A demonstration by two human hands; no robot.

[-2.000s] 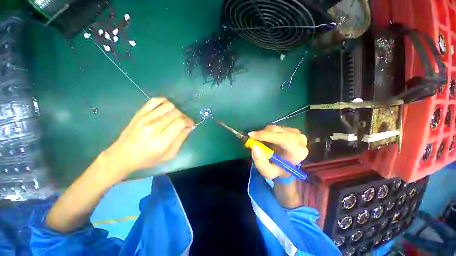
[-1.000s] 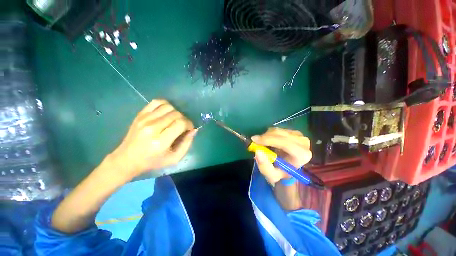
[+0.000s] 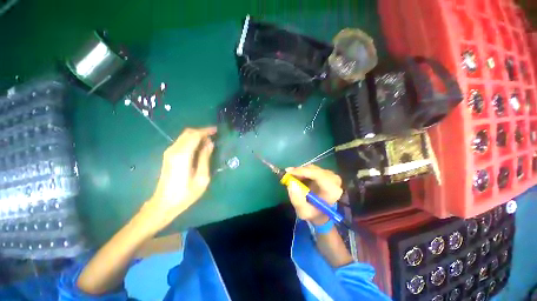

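A small round silvery workpiece [image 3: 234, 162] lies on the green mat between my hands. My left hand [image 3: 184, 167] is just left of it, index finger stretched toward the dark wire pile [image 3: 241, 113]. Thin solder wire [image 3: 158, 127] runs into this hand, and a short end shows beside the workpiece; the grip itself is partly hidden. My right hand [image 3: 315, 191] holds the yellow-and-blue soldering iron [image 3: 299, 187]. Its tip points up-left, right of the workpiece and apart from it.
Solder spool [image 3: 93, 62] and white-tipped parts [image 3: 147, 104] are upper left, clear blister tray [image 3: 38, 176] far left. A black fan [image 3: 282, 59], round crusty pot [image 3: 353, 54] and dark block with tan strips [image 3: 377, 150] stand beyond and right. Red tray [image 3: 450, 170] and black tray [image 3: 427, 270] are at right.
The camera view has shifted, showing more of the far bench. My left thumb and index finger have spread, the index reaching toward the pile. The iron tip has moved farther from the workpiece.
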